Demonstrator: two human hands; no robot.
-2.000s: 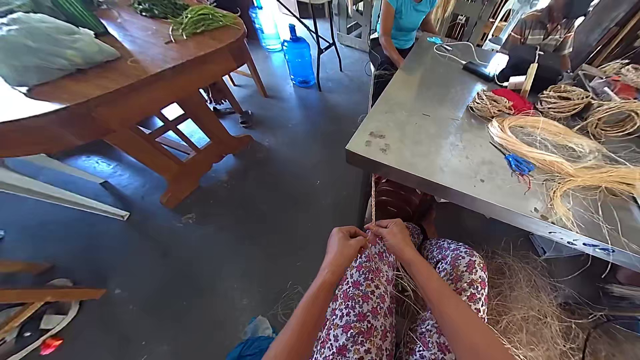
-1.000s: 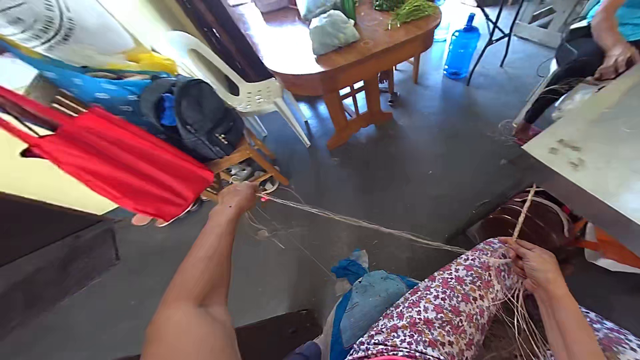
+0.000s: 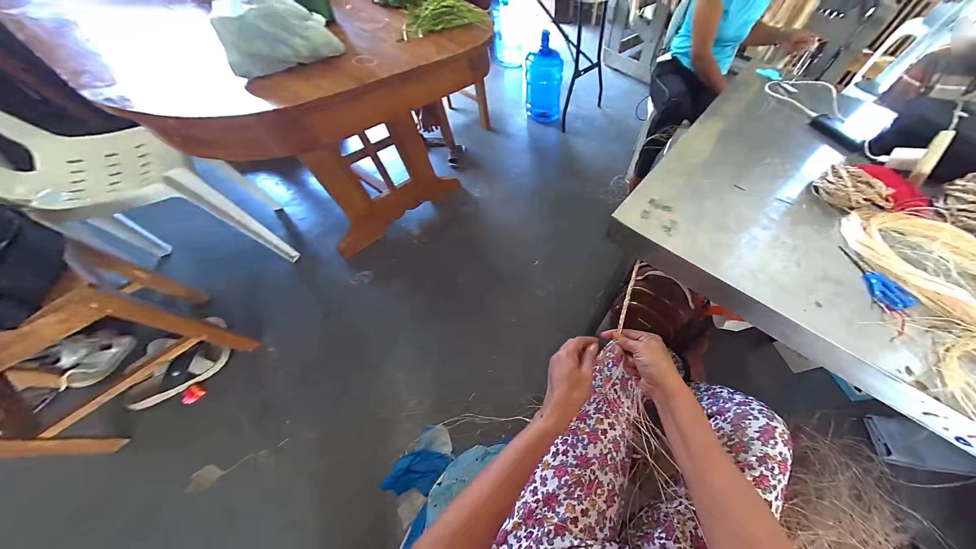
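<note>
A thin braid of natural fiber runs from under the metal table's corner down to my knee. My right hand pinches its lower end between thumb and fingers. Close beside it on the left, my left hand has its fingers curled near the braid's end; whether a strand is between them cannot be seen. Loose fiber strands hang below my right hand between my legs, over the floral trousers. Other strands trail left of my left wrist toward a blue cloth low in the view.
On the metal table at right lie fiber coils and blue-handled scissors. A person sits at its far side. A wooden table, a white plastic chair and a wooden rack with footwear stand left. Loose fiber lies at lower right.
My left hand, stretched far left with long strands a second ago, is back beside my right hand at the braid. The view has swung right again.
</note>
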